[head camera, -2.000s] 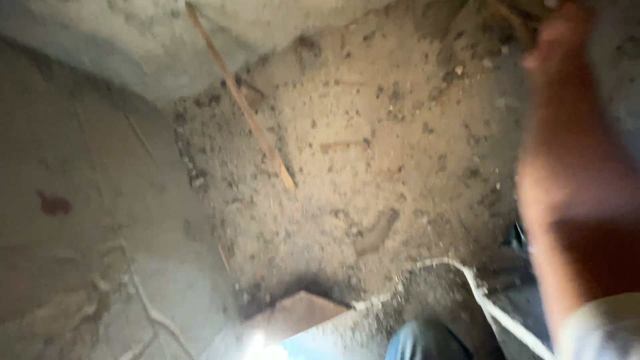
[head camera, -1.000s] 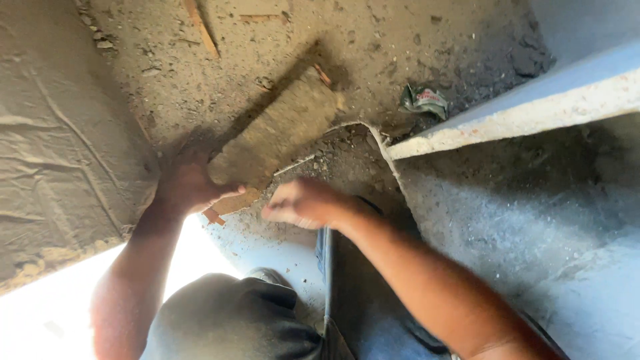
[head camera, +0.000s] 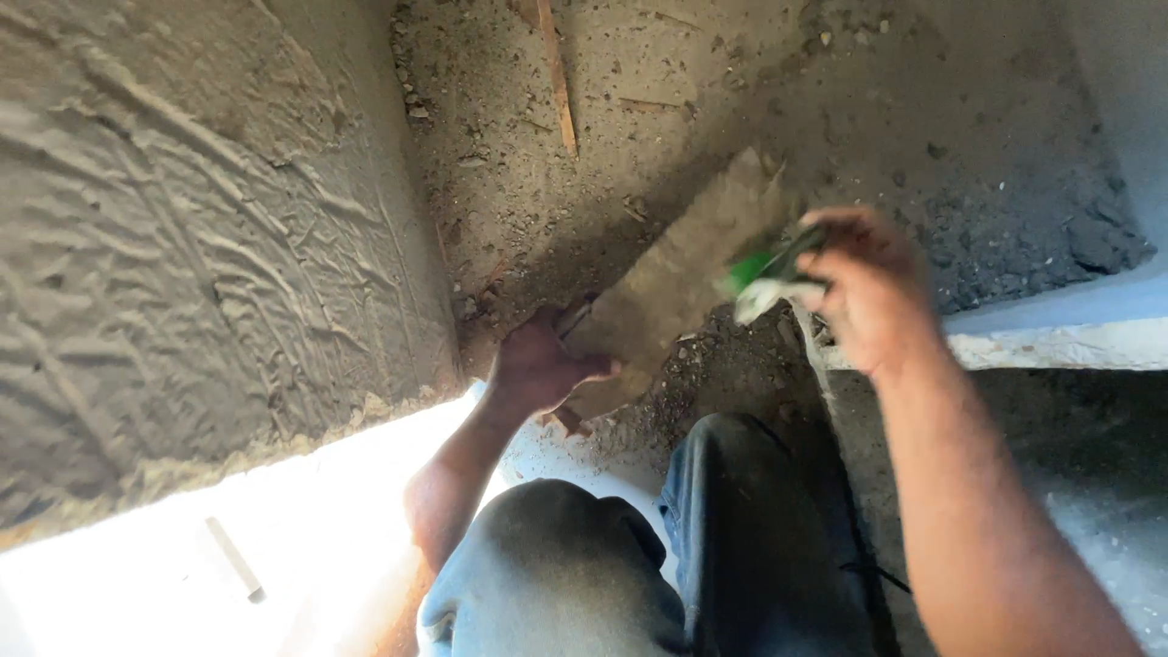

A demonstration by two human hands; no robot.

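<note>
My left hand (head camera: 552,365) grips the lower left end of a flat, dusty board (head camera: 675,283), its thumb on the upper face. The board slants up to the right over the dirty floor; its material is hard to tell. My right hand (head camera: 862,283) is closed on a crumpled green and white wrapper (head camera: 771,281), blurred, close to the board's right edge. The right fingertips are partly hidden by the wrapper.
A rough wall (head camera: 219,228) with wrinkled plaster or concrete rises on the left, above a very bright opening. A thin wood strip (head camera: 558,82) lies on the gritty floor (head camera: 511,210). A whitish ledge (head camera: 1049,342) juts in at right, and my knees are below.
My right hand has moved away from the board's near end and picked up the wrapper, which lay near the ledge one second ago. My left hand remains at the board.
</note>
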